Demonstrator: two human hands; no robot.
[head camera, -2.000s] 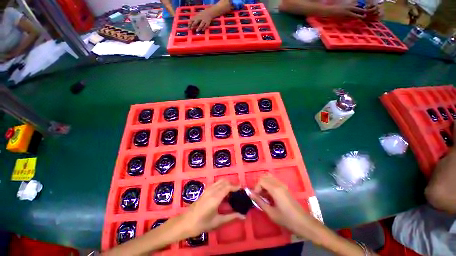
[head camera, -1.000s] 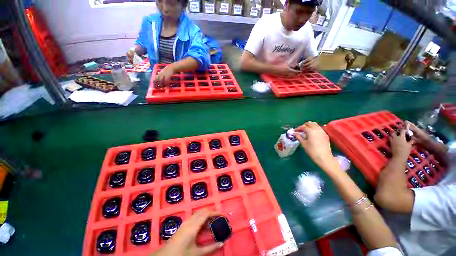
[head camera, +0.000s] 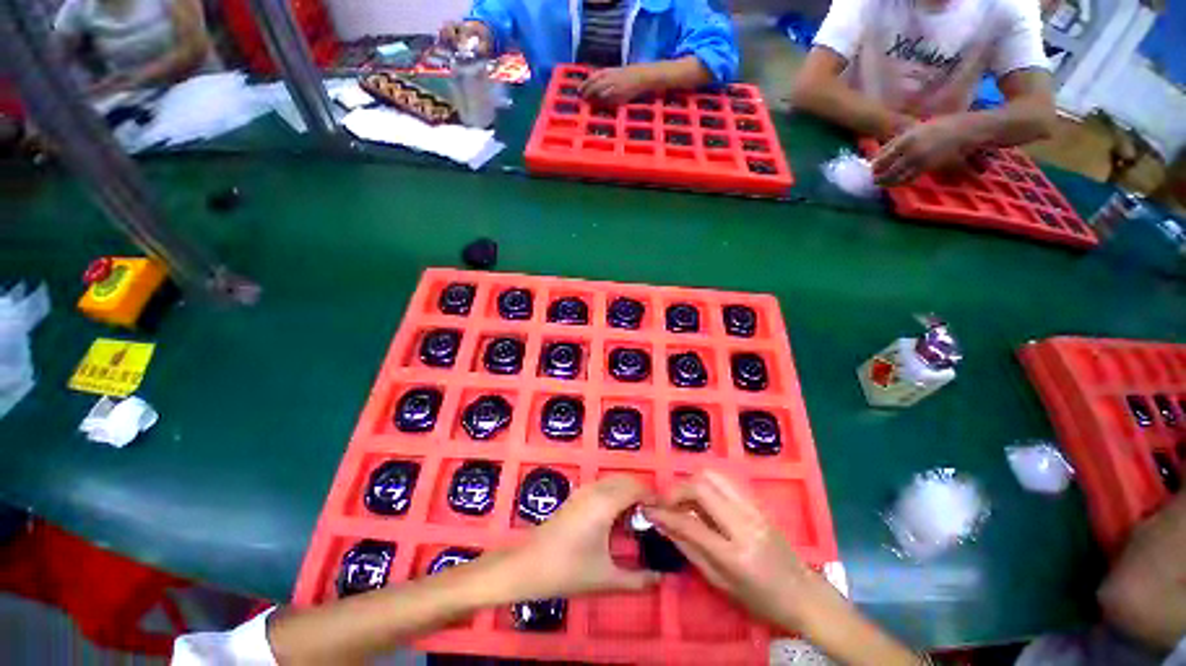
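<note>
A red compartment tray (head camera: 592, 289) lies before me, with glossy black housings (head camera: 562, 416) in many of its square pockets. My left hand (head camera: 579, 536) holds a black housing (head camera: 661, 552) by its edge above the pockets at the tray's near right part. My right hand (head camera: 741, 540) pinches a small white wipe (head camera: 640, 520) against the upper side of that housing. The fingers partly cover the housing. My left forearm hides parts of the nearest row.
A solvent bottle (head camera: 907, 367) and a cotton pile (head camera: 936, 513) are right of the tray. An emergency stop button (head camera: 122, 289), yellow label (head camera: 112, 367) and crumpled tissue (head camera: 118, 420) are left. People work at other red trays (head camera: 657, 177) opposite and at right.
My right hand has come back from the solvent bottle to the housing in my left hand, now with a white wipe showing. The camera view has turned left and down.
</note>
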